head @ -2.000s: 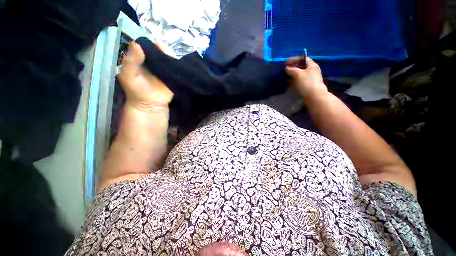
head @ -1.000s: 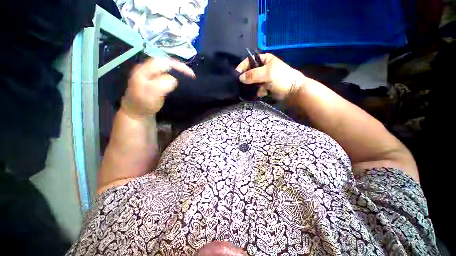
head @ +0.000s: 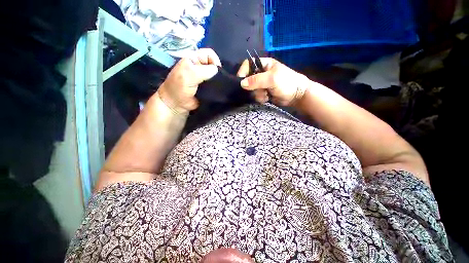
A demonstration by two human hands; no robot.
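A black garment [head: 221,92] hangs between my two hands over my lap and merges with the dark cloth below. My left hand [head: 191,77] is closed with its fingertips pinching the garment's edge. My right hand [head: 275,81] holds small dark snips [head: 254,62], their two points upward and slightly apart, and also grips the garment's edge with thumb and fingers. A short dark stretch of edge runs between the hands. Loose threads are too fine to make out.
A pale table [head: 64,190] with a light blue-green frame [head: 93,123] stands at left, bearing a black garment pile [head: 31,97]. A white cloth pile [head: 172,23] lies beyond its corner. A blue crate [head: 339,25] is ahead at right, near a white scrap [head: 379,72].
My left hand has come right and closed on the garment's edge, nearer my right hand. Since the earliest frame, my right hand has moved left and the garment is no longer stretched wide.
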